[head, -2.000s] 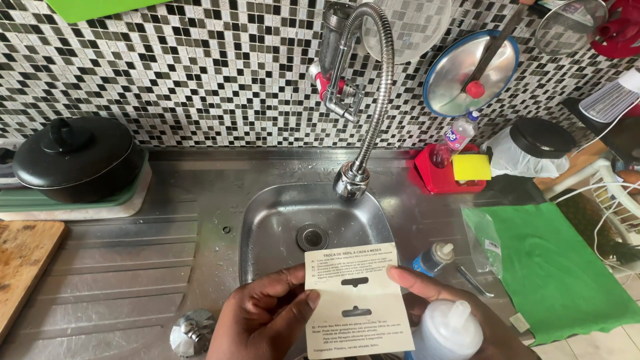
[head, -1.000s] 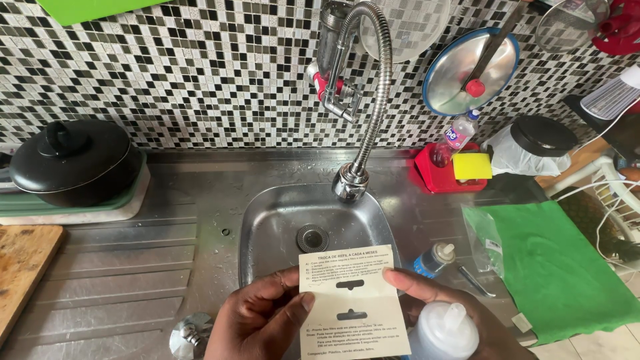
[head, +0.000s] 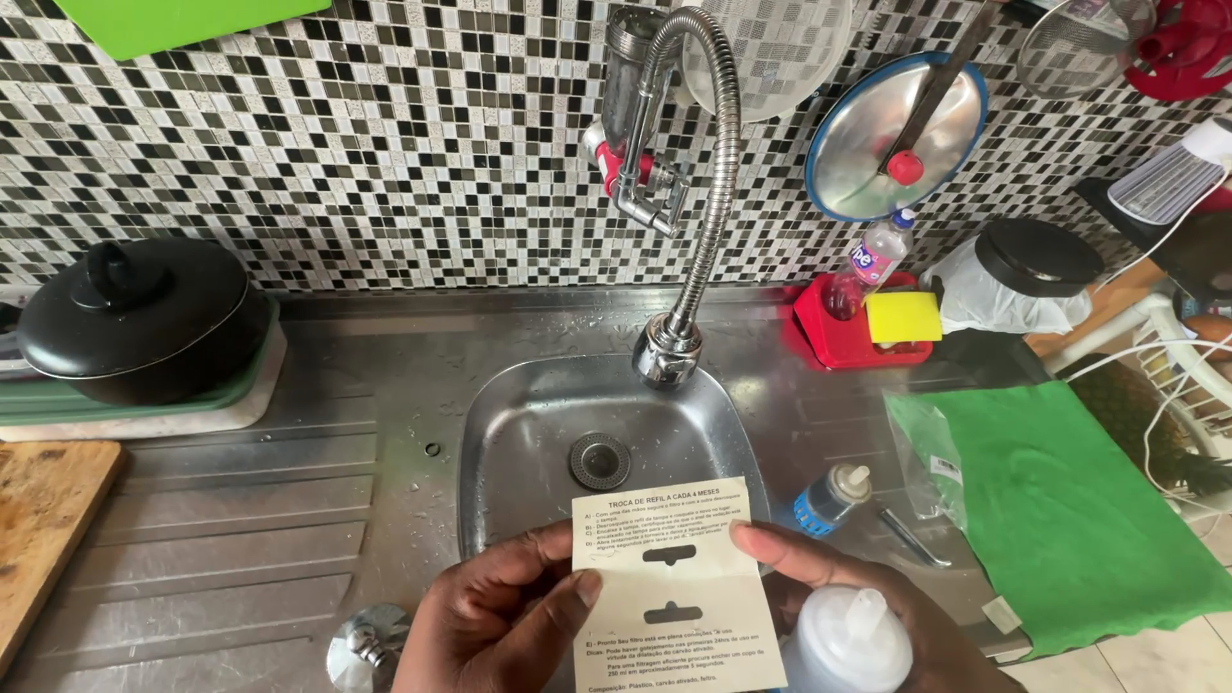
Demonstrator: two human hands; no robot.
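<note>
A printed paper card (head: 674, 583) with two hanger slots is unfolded over the front of the sink basin (head: 500, 385). My left hand (head: 510, 616) pinches its left edge between thumb and fingers. My right hand (head: 847, 577) holds its right edge, the thumb near the upper corner. Against my right hand, in front of the palm, is a whitish plastic piece with a nozzle (head: 849, 640); whether the hand grips it cannot be told. A small clear filter with a blue grid base (head: 830, 499) stands right of the basin, beside a short metal tube (head: 914, 539).
A flexible metal faucet (head: 717, 173) arches over the basin. On the right lie a green cloth (head: 1088, 520), a clear plastic bag (head: 929, 457) and a red caddy (head: 818, 322) with bottle and yellow sponge. A black lidded pan (head: 144, 327) and wooden board (head: 48, 520) are at left.
</note>
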